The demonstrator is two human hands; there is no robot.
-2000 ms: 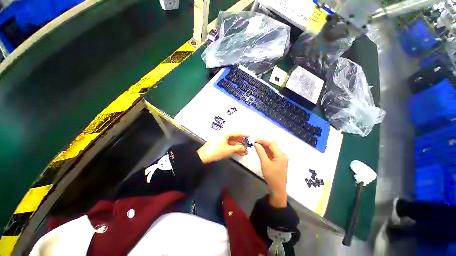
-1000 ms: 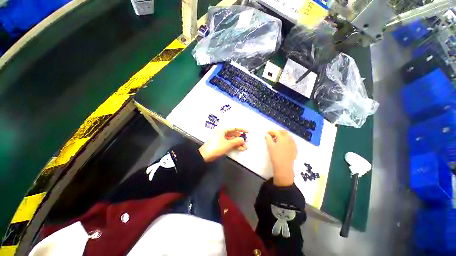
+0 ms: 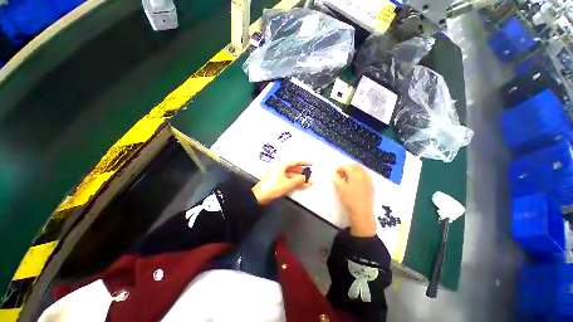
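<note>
My left hand (image 3: 279, 182) holds a small black part (image 3: 306, 174) between thumb and fingers, over the front of the white sheet (image 3: 251, 130). My right hand (image 3: 355, 190) is just to its right, apart from it, fingers bent together low over the sheet; whether it holds something is hidden. Small black parts (image 3: 267, 152) lie in a cluster at the left of the sheet, with a smaller group above. Another cluster (image 3: 388, 217) lies right of my right hand. The blue tray (image 3: 400, 171) with rows of black parts lies along the sheet's far side.
A mallet (image 3: 447, 206) lies at the right. Plastic bags (image 3: 303, 47), a small cream block (image 3: 341, 92) and a square white-topped box (image 3: 374, 99) stand behind the tray. A pale housing (image 3: 161, 14) is on the green conveyor (image 3: 107, 75), beside yellow-black tape (image 3: 149, 121). Blue bins (image 3: 539, 165) are at far right.
My right hand has moved away from the left hand and the part, to the right. The left hand still holds a black part. The housing on the conveyor has moved left in view.
</note>
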